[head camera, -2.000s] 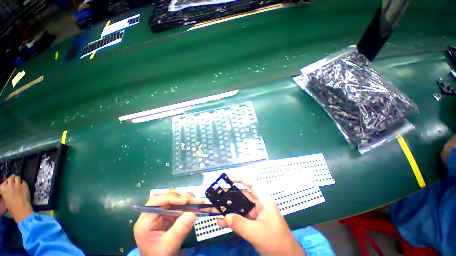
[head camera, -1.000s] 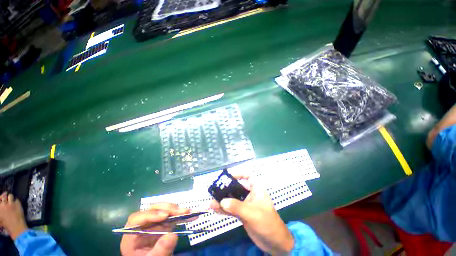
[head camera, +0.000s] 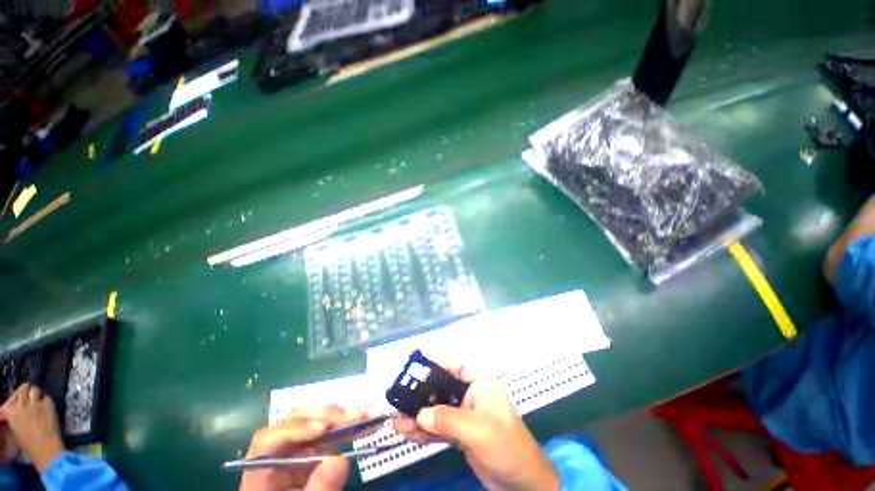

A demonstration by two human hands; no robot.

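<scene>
My right hand (head camera: 494, 427) holds a small black plastic housing (head camera: 422, 385) with square openings, over the adhesive dot sheets (head camera: 542, 384). My left hand (head camera: 293, 451) holds the silver-grey tweezers (head camera: 278, 462), whose tips point right and lie just below and left of the housing. Whether the tips touch the housing cannot be told. The dot sheets overlap under both hands. A clear blister tray (head camera: 393, 278) lies beyond them, with tiny gold-coloured parts (head camera: 357, 312) on its lower left.
A bag of black parts (head camera: 652, 182) lies at right, near a yellow tape strip (head camera: 763, 290). White edging strips (head camera: 317, 228) lie beyond the tray. A neighbour's hand is at a black parts tray (head camera: 107, 379) at left. Another person's blue sleeve (head camera: 815, 336) is at right.
The housing has turned in my right hand and sits slightly lower. Over two seconds the tweezers moved from against the housing to lower left, then slightly back towards it. The camera view has shifted.
</scene>
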